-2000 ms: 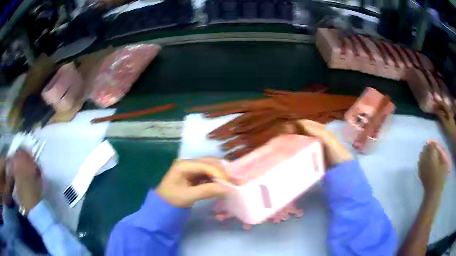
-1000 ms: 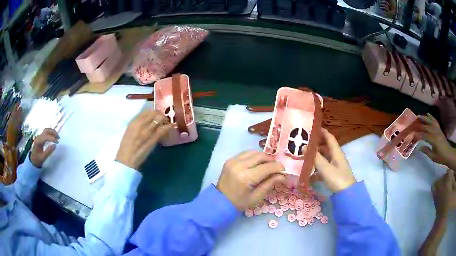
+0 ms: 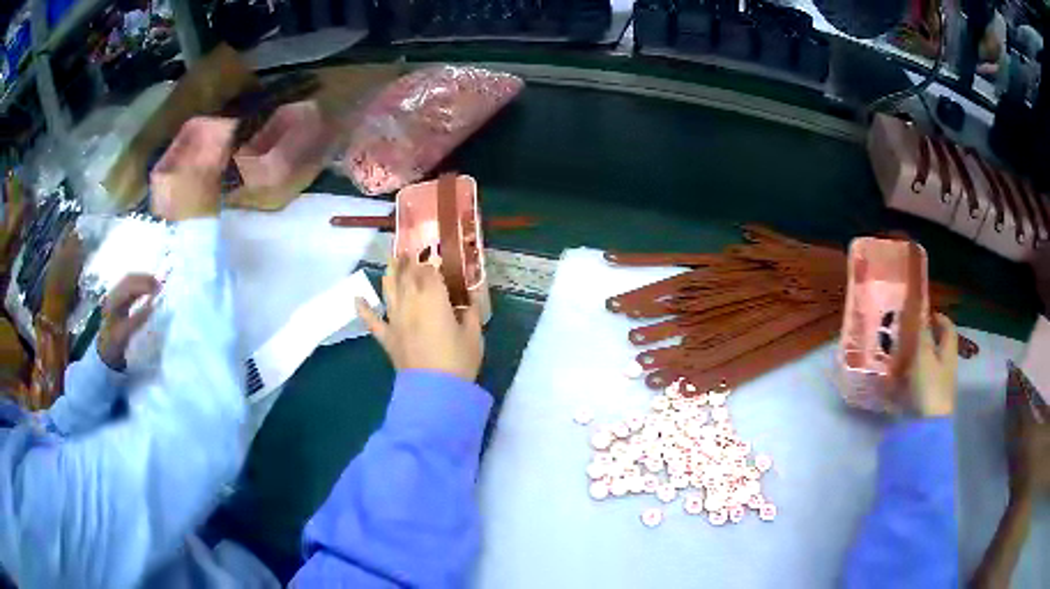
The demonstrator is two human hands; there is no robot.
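My right hand (image 3: 935,374) holds a pink open-topped box (image 3: 866,301) with a brown strap across it, at the right beyond the foam's middle. My left hand (image 3: 432,328) is at the near end of another strapped pink box (image 3: 408,234) at the left. Its fingers overlap that box and its thumb is spread; whether it grips cannot be told. Small round pink buttons (image 3: 679,460) lie loose between my hands. A fanned pile of brown straps (image 3: 737,305) lies behind them.
A neighbour's light blue sleeve (image 3: 109,483) and blurred pink box (image 3: 193,161) are at left. A bag of pink parts (image 3: 432,121) lies on the belt's far side. Strapped boxes (image 3: 935,173) stand in a row at far right. Another person's arm shows at the right edge.
My hands have moved apart. The box between them has gone to the right in my right hand. My left hand has moved left to the box the neighbour's hand was on.
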